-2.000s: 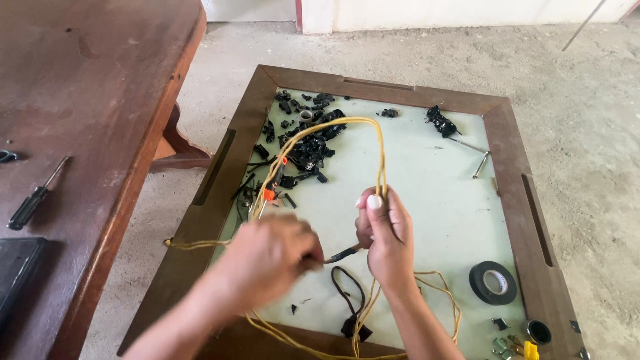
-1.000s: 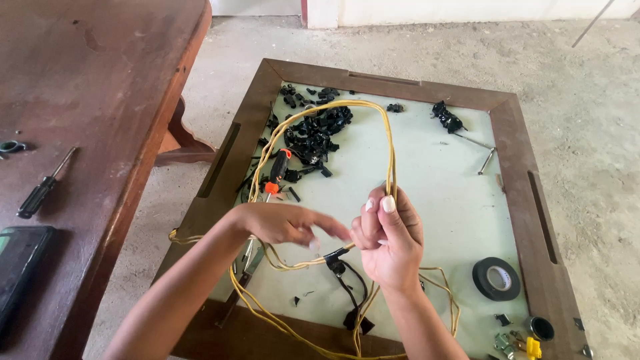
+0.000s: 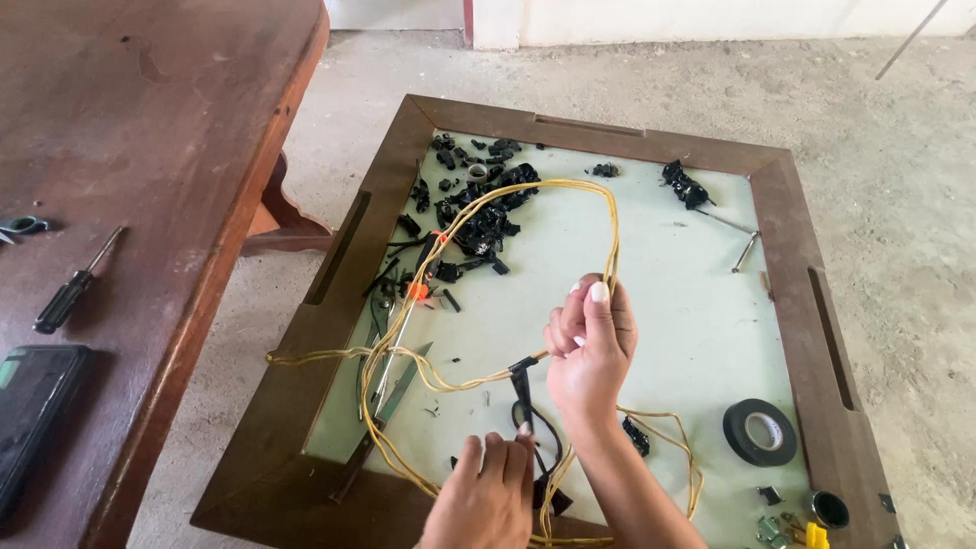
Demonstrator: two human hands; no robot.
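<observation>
My right hand [image 3: 591, 343] grips the yellow twin cable [image 3: 610, 229], which arches up from it and loops down to the left. A bundled stretch of this cable is wrapped in black electrical tape [image 3: 521, 367] just left of my right hand. Below, my left hand [image 3: 488, 480] pinches the free end of a strip of that tape, pulled downward from the wrap. A thin black cable [image 3: 550, 427] lies behind the strip. The roll of black tape [image 3: 733, 431] lies flat at the right of the glass top.
Black plastic scraps [image 3: 488, 221], a knife [image 3: 396, 393] and an orange-black screwdriver [image 3: 428, 263] lie on the wood-framed table [image 3: 808, 221]. A metal rod tool [image 3: 732, 223] is at its back right. The left wooden table [image 3: 175, 152] holds another screwdriver [image 3: 65, 301] and a phone [image 3: 38, 412].
My left hand has moved from beside the cable down toward the front, with the tape strip now stretched below the wrap. My right hand keeps its hold on the yellow cable.
</observation>
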